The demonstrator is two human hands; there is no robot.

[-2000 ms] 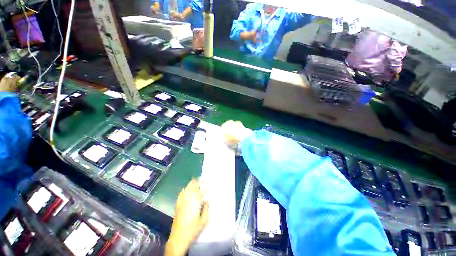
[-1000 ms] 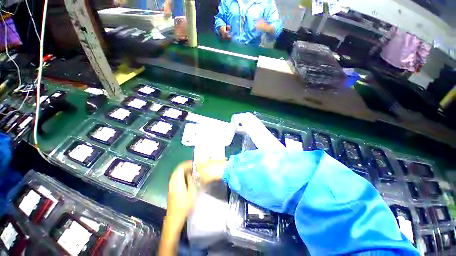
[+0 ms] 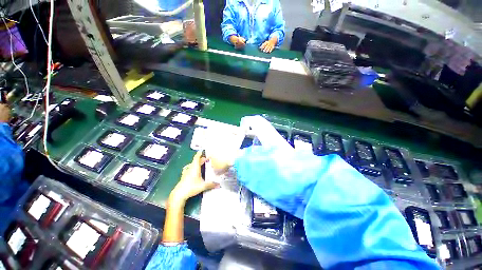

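A long white label strip [image 3: 219,219] lies over the trays and bench edge in front of me, with a broad white part at its top and a white length curving right. My left hand [image 3: 191,178] is at the strip's left edge, thumb and forefinger apart. My right hand [image 3: 222,159] is bent over the strip beside it, washed out; whether its fingertips hold anything is unclear. My right sleeve covers part of the trays. A black unit [image 3: 266,212] sits in a clear tray under my right forearm.
Clear trays with labelled black units [image 3: 136,175] lie on the green bench at left. More units [image 3: 364,154] are at right. Stacked trays [image 3: 84,240] are at lower left. A post [image 3: 100,55] stands behind. A person in blue [image 3: 252,23] is across, beside a tray stack [image 3: 330,63].
My right hand has come down from the strip's top to beside my left hand. My left hand has shifted up and left, its fingers spreading. A white length now curves right. The view has shifted.
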